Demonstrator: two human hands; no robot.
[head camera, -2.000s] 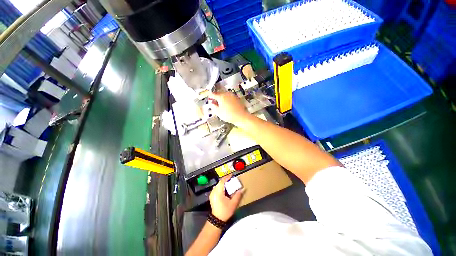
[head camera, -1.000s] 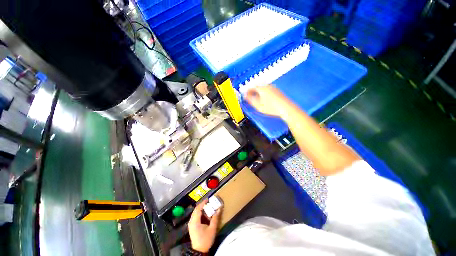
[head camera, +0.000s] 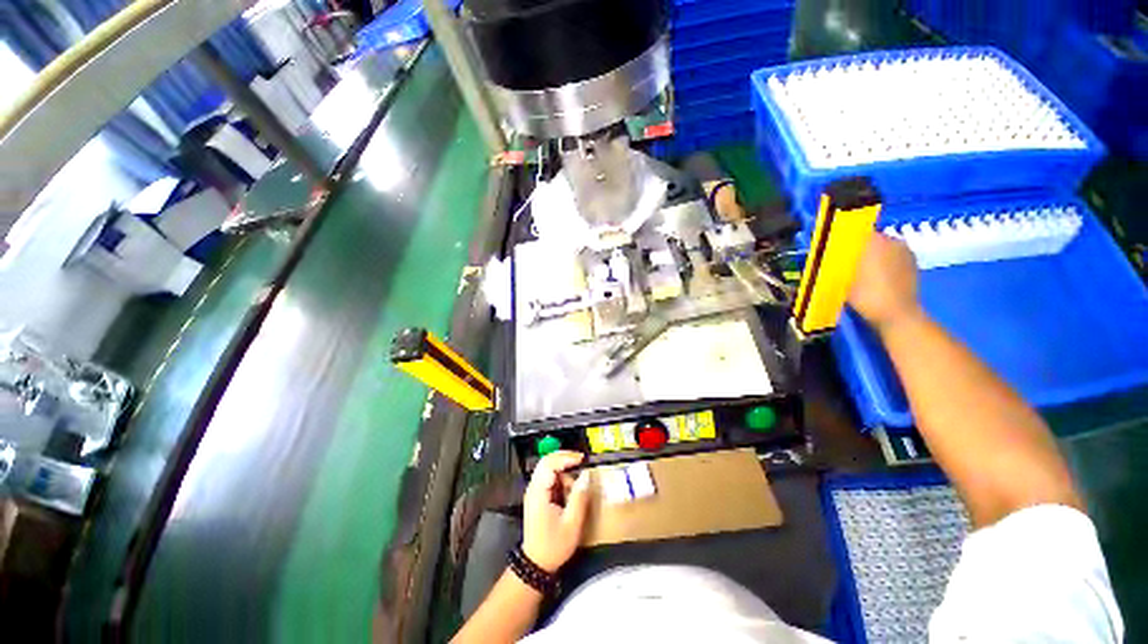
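White plastic housings (head camera: 633, 482) lie on the brown cardboard sheet (head camera: 718, 493) before the front panel. My left hand (head camera: 554, 510) is just left of them, thumb and fingers apart, fingertips near the left green button (head camera: 549, 445). My right hand (head camera: 886, 277) is at the left end of a row of white housings (head camera: 1001, 237) in the lower blue tray (head camera: 1026, 327). Its fingers are partly hidden behind the yellow light-curtain bar (head camera: 836, 258), so what it holds cannot be seen. The metal fixture (head camera: 617, 287) sits under the press head (head camera: 585, 94).
A full blue tray of white housings (head camera: 925, 107) stands at the upper right. A tray of greyish parts (head camera: 900, 554) is at the lower right. Another yellow bar (head camera: 443, 370) stands left of the machine, beside the green conveyor (head camera: 327, 315). A grey tool (head camera: 655, 330) lies on the base.
My right hand has gone from the fixture to the tray row. My left hand, earlier holding up a white housing, is now beside housings on the cardboard. The camera view has shifted.
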